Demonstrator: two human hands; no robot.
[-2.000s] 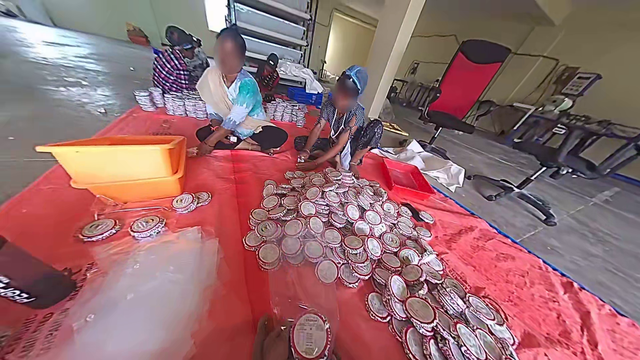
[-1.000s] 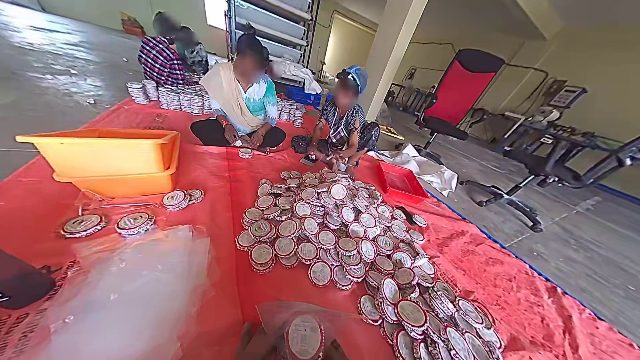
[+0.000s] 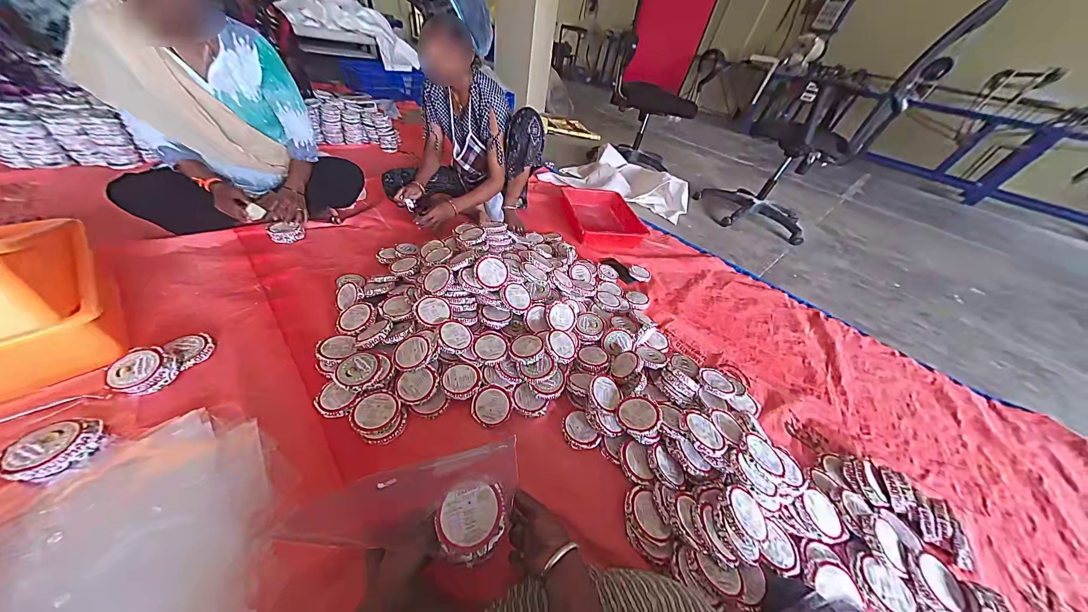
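Observation:
At the bottom middle, my left hand (image 3: 401, 552) and my right hand (image 3: 537, 529) are on either side of a round labelled packet (image 3: 469, 518) with a red rim. A clear plastic bag (image 3: 408, 489) lies around or over this packet, and both hands hold the two together. The left hand's fingers are partly hidden behind the plastic. A bangle shows on my right wrist. Just beyond my hands spreads a large heap of similar round packets (image 3: 491, 347). Clear plastic bags (image 3: 144, 518) lie in a pile on the left.
A red sheet (image 3: 280, 340) covers the floor. An orange crate (image 3: 59, 314) stands at the left, near a few round packets (image 3: 140, 370). Two people (image 3: 229, 102) (image 3: 467, 127) sit beyond the heap, beside a red tray (image 3: 602, 217). Office chairs (image 3: 765, 170) stand at the right.
The view has moved in closer to the heap. The clear bag now shows spread to the left of the packet between my hands.

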